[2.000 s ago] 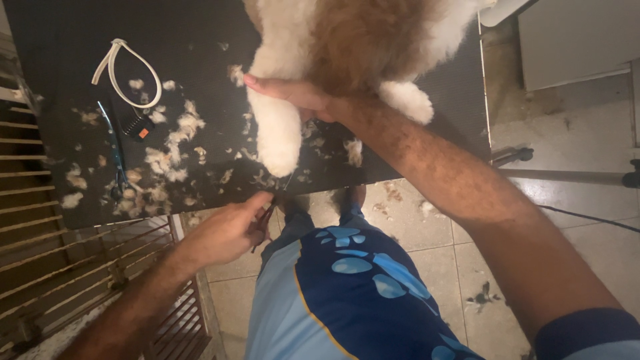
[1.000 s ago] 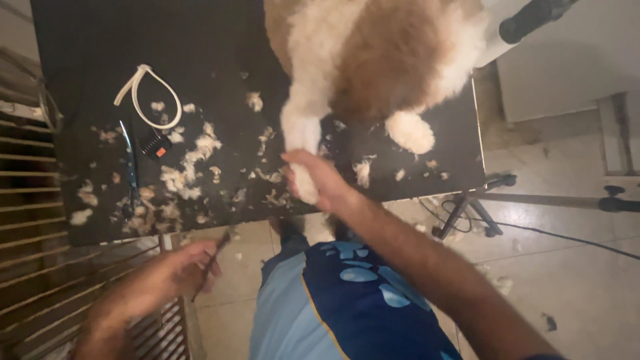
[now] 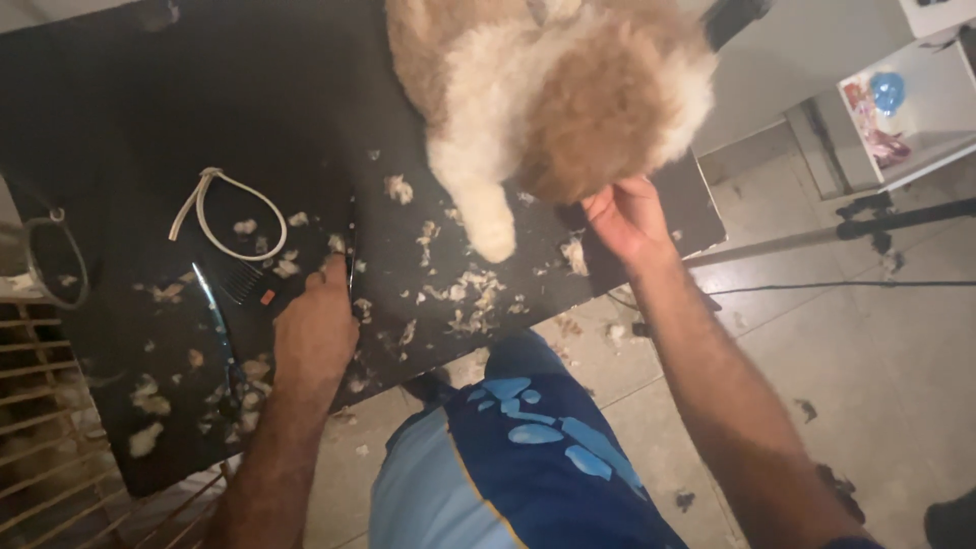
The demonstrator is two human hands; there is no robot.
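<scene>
A tan and white dog (image 3: 587,114) stands on a black grooming table (image 3: 191,99), its white foreleg (image 3: 484,206) resting on the top. My right hand (image 3: 629,217) is under the edge of its head, fingers partly hidden by fur. My left hand (image 3: 316,320) is low over the table at the left, against a slim dark tool, apparently scissors (image 3: 352,244); whether it grips them is unclear. Left of that hand lie a black clipper comb (image 3: 242,282) with an orange mark, a looped white strap (image 3: 244,181) and blue-tinted scissors (image 3: 212,309).
Tufts of cut fur (image 3: 476,297) are strewn over the table. A slatted rack (image 3: 46,396) stands at the left. Beyond the table's right side are a black bar (image 3: 907,221), a cable (image 3: 839,284) on the tiled floor and an open white drawer (image 3: 915,114) with a blue item.
My right hand has let go of the foreleg and is now at the dog's head. From beyond the table's front edge, my left hand has moved onto the tabletop.
</scene>
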